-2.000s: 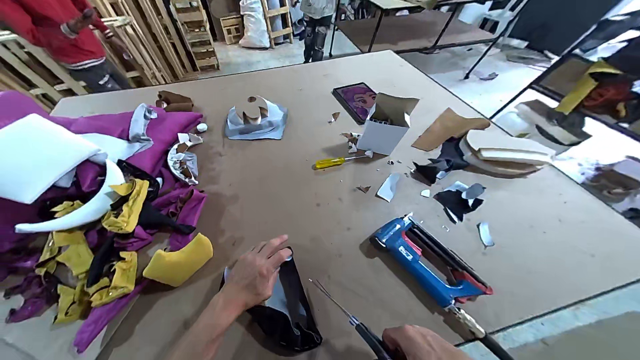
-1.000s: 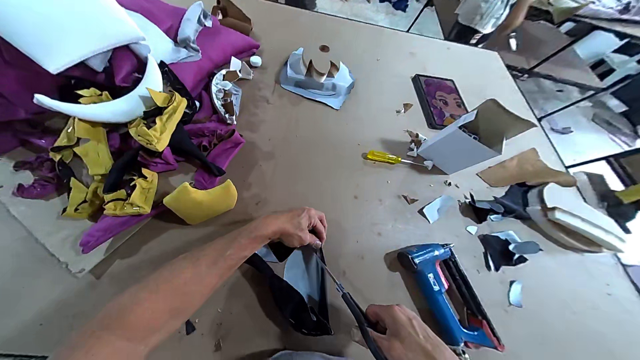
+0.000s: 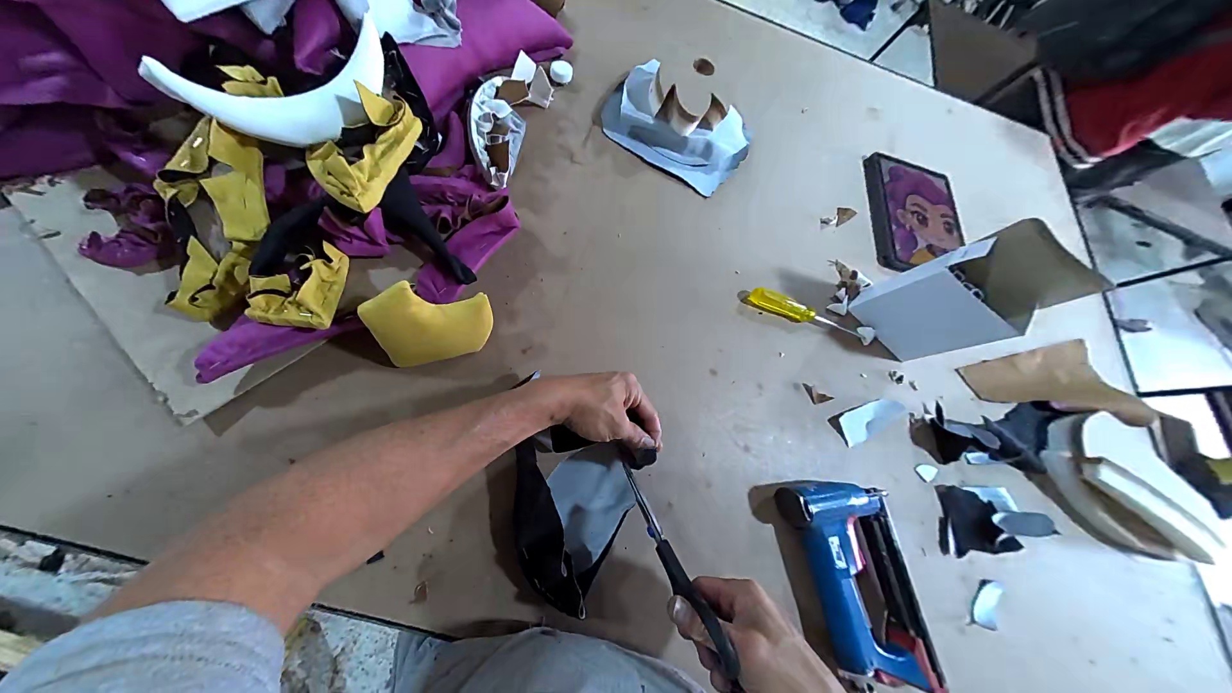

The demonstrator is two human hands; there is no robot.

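My left hand (image 3: pixel 608 409) pinches the top edge of a black fabric piece with grey backing (image 3: pixel 589 500) at the lower middle of the table. Black-handled scissors (image 3: pixel 681 570) are gripped in my right hand (image 3: pixel 756 640), and their blades point up to the fabric edge beside my left fingertips. Whether the blades are parted cannot be told. A blue staple gun (image 3: pixel 837 577) lies just right of my right hand. Up and left of the fabric rests a yellow padded piece (image 3: pixel 426 323).
A yellow-handled screwdriver (image 3: pixel 782 305), an open cardboard box (image 3: pixel 938 306) and a framed picture (image 3: pixel 914 212) lie at the right, with fabric scraps (image 3: pixel 972 520) below. Purple, yellow and black covers (image 3: pixel 231 183) pile up at the left. A grey-covered curved piece (image 3: pixel 674 125) stands farther back.
My left hand has gone from lying on the fabric to pinching its edge. The scissors, apart from the fabric two seconds ago, have come to it. The view has turned down.
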